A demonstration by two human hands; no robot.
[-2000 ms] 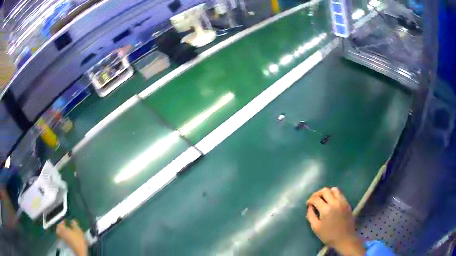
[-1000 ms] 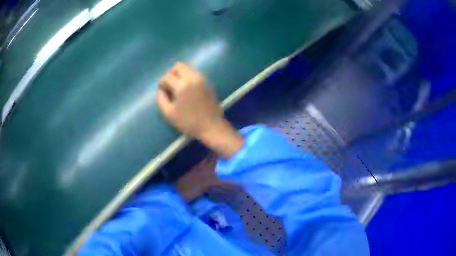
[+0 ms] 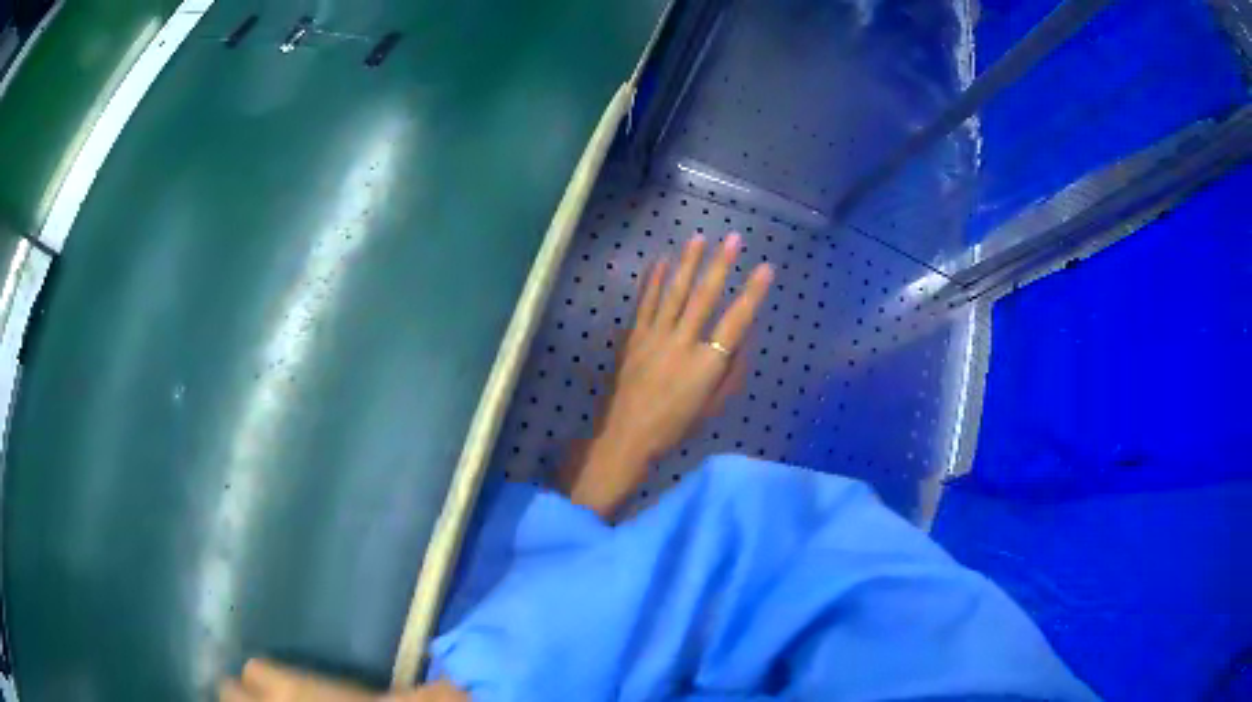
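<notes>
My left hand (image 3: 676, 359) is over the perforated metal surface below the bench. Its fingers are spread, a ring shows on one finger, and nothing is held. Its wrist passes behind my blue right sleeve (image 3: 769, 576). My right hand (image 3: 323, 683) is at the bottom edge, over the mat's front edge and largely cut off. Its fingertips and anything in them are out of view. At the top left of the green mat (image 3: 453, 206) lie a few small dark and pale pieces (image 3: 295, 34) joined by a thin wire.
The mat's pale-yellow front edge (image 3: 515, 350) runs down the middle. The perforated metal surface (image 3: 796, 329) lies beyond it. Metal bars (image 3: 1044, 233) and blue material (image 3: 1126, 370) are on the right. A white rail (image 3: 103, 130) curves along the left.
The view has swung right and down. My left hand has come out from under the right sleeve with fingers spread. My right hand has moved to the bottom edge of the picture.
</notes>
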